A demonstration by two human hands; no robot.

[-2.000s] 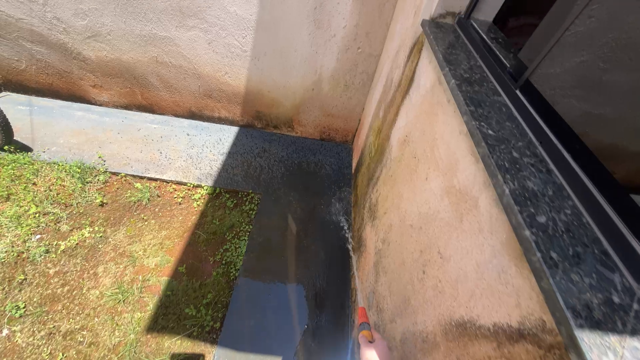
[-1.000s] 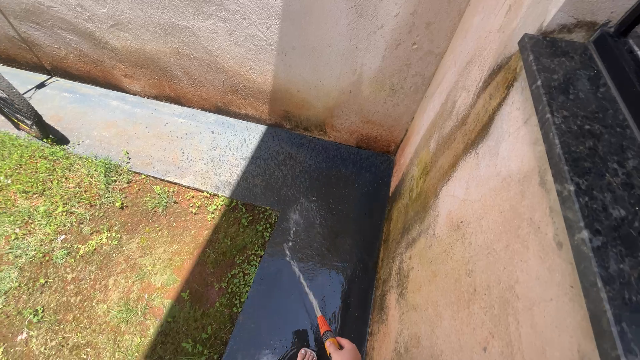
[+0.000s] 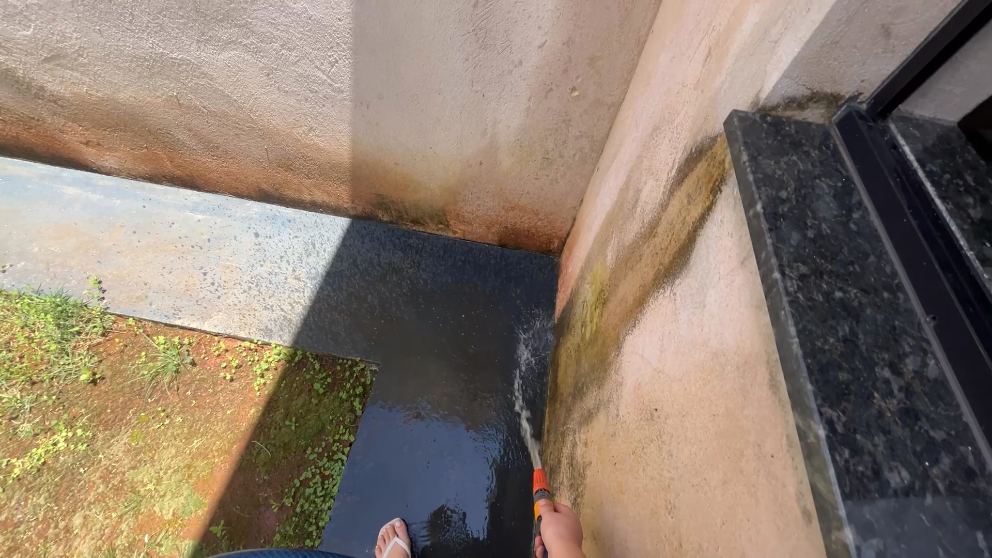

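At the bottom, right of centre, my right hand is closed around an orange and grey hose nozzle. A jet of water leaves its tip and splashes on the dark wet paving, close to the foot of the right wall. That wall bears a diagonal green and brown stain. My left hand is outside the view.
A foot in a white flip-flop stands on the wet paving. A rough wall runs across the back. A dark granite sill juts out at right. Grass and reddish soil border the paving at left.
The water jet has swung right, from the middle of the paving one second ago to beside the right wall. The foot shows more fully.
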